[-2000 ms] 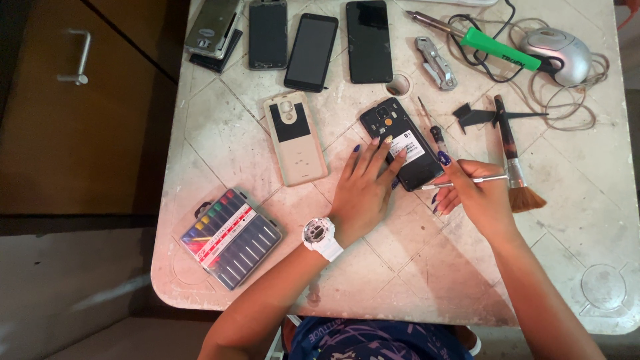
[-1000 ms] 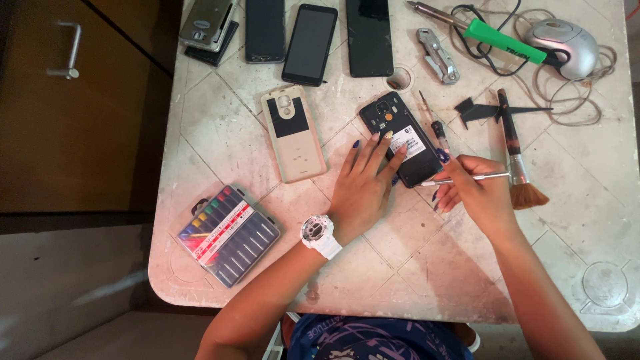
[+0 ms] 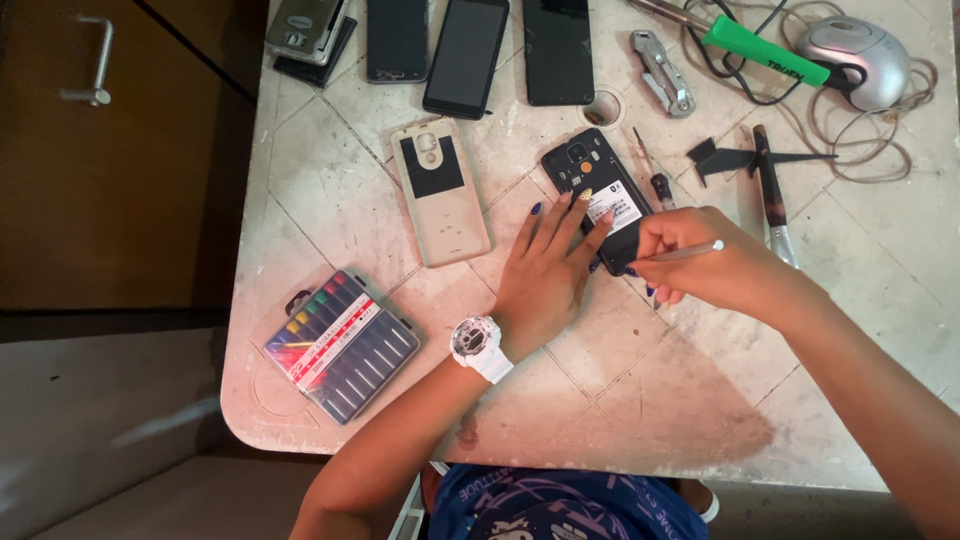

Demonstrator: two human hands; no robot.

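A black smartphone [image 3: 577,161] with its back cover off lies tilted on the table, its white label facing up. My left hand [image 3: 551,274], with a white wristwatch [image 3: 480,346] on the wrist, rests beside it, fingertips spread over its lower left part. Between the fingers of my right hand [image 3: 697,255] is a thin, light-coloured pen-like tool [image 3: 686,250], its inner end at the phone's bottom edge; the tip is hidden by the fingers. A beige phone back cover [image 3: 450,225] lies to the left. Just right of the phone is a small dark-handled screwdriver [image 3: 661,187].
A screwdriver set case [image 3: 341,349] lies at front left. Several phones [image 3: 466,56] line the back beside a multi-tool [image 3: 663,73]. At back right are a green-handled soldering iron [image 3: 765,51], a computer mouse [image 3: 855,56] with coiled cable, a black tint brush [image 3: 727,160] and a long-handled brush [image 3: 769,180].
My right hand and the tool in it have turned slightly, the tool's outer end now pointing more upward. My left hand stays on the phone.
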